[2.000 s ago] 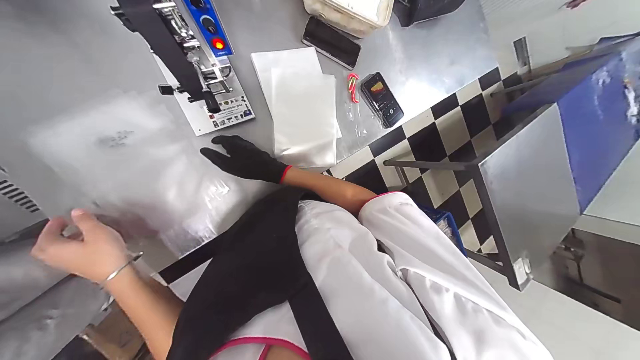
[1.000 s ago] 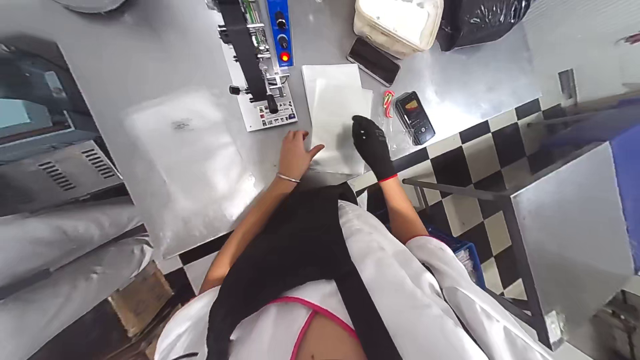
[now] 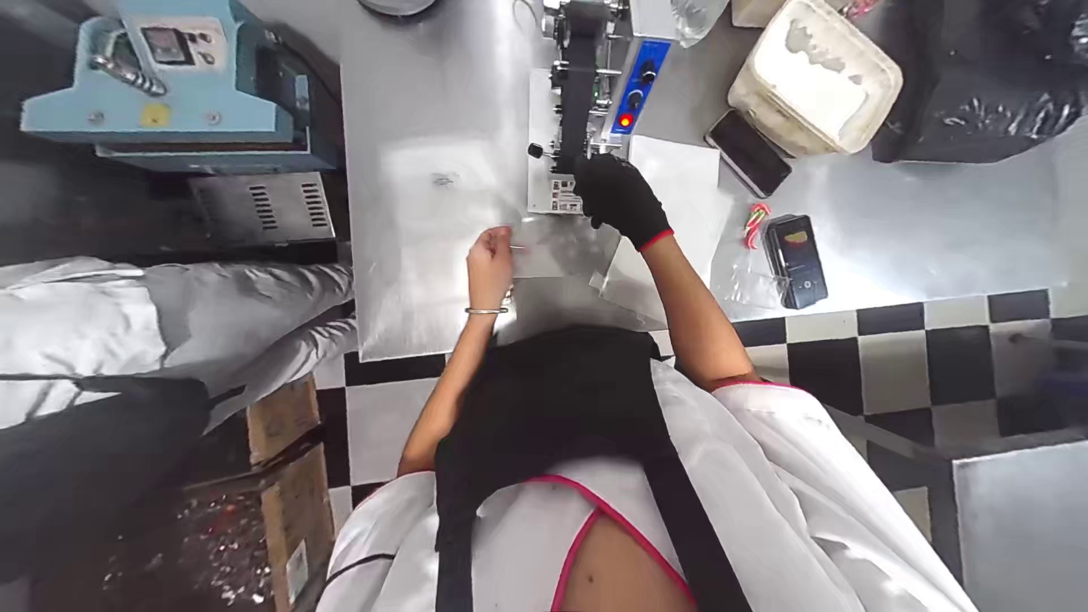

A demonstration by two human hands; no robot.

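My bare left hand (image 3: 490,265), with a bangle at the wrist, is just front-left of a bench-top band machine (image 3: 580,93). Its thumb and fingertips pinch the left edge of what looks like a clear plastic bag (image 3: 565,248). My right hand (image 3: 619,200), in a black glove with a red cuff, is at the machine's front end, above the bag's right side. Its fingertips are partly hidden against the dark machine, so its grip is unclear. The machine's blue control panel (image 3: 639,87) has a lit red button. White sheets or flat bags (image 3: 693,200) lie under and beside my right forearm.
Right of the sheets are a dark phone (image 3: 750,155), a white tub (image 3: 816,76), a black plastic bundle (image 3: 977,85) and a black device with a screen (image 3: 796,261). A light-blue machine (image 3: 170,76) stands at left. A person in pale clothing (image 3: 170,323) is beside the steel table (image 3: 399,314).
My right hand has moved from the right part of the white sheets to the machine's front end. My left hand has gone from the sheets' left edge to the left, and now pinches clear plastic.
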